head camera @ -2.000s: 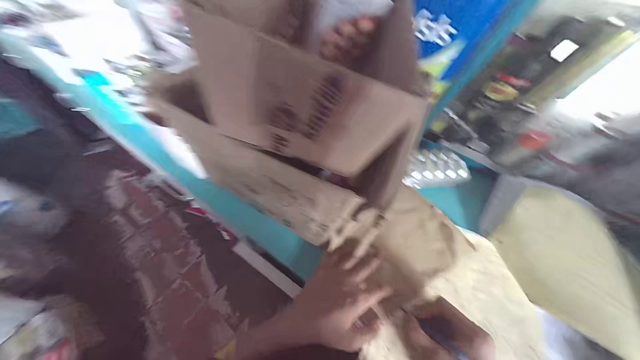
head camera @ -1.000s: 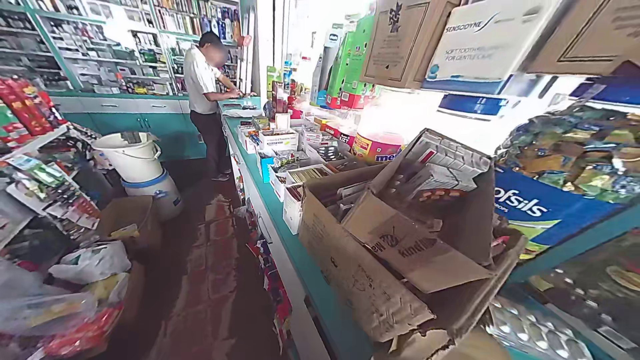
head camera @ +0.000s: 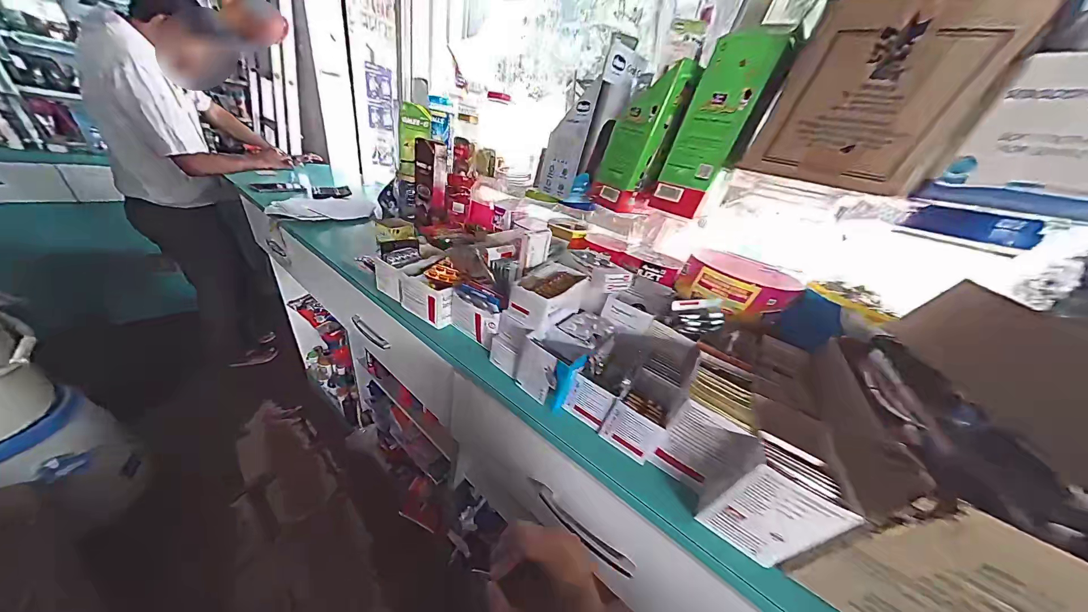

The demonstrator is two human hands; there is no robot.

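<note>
At the bottom edge is a blurred brown shape point(head camera: 548, 568), which looks like my left hand, low in front of the drawers; its fingers and anything in them cannot be made out. My right hand is out of view. An open cardboard box point(head camera: 943, 565) stands at the right end of the counter, its flaps up and dark contents blurred. Beside it, a row of small white cartons point(head camera: 778, 514) runs along the teal counter point(head camera: 518, 408). Several hold upright leaflets or packs; a nearby one holds silvery blister packs point(head camera: 586, 327).
A person point(head camera: 161, 110) in a white shirt stands at the counter's far end, hands on its top. Tall green boxes point(head camera: 722, 110) and a pink round tub point(head camera: 739, 280) stand behind the cartons. Drawer handles point(head camera: 582, 531) jut from the front. A white bucket point(head camera: 51, 433) is at the left.
Two seconds ago both my hands were at the cardboard box; neither is seen on it now. The view has swung left along the counter, and the box is now at the right edge.
</note>
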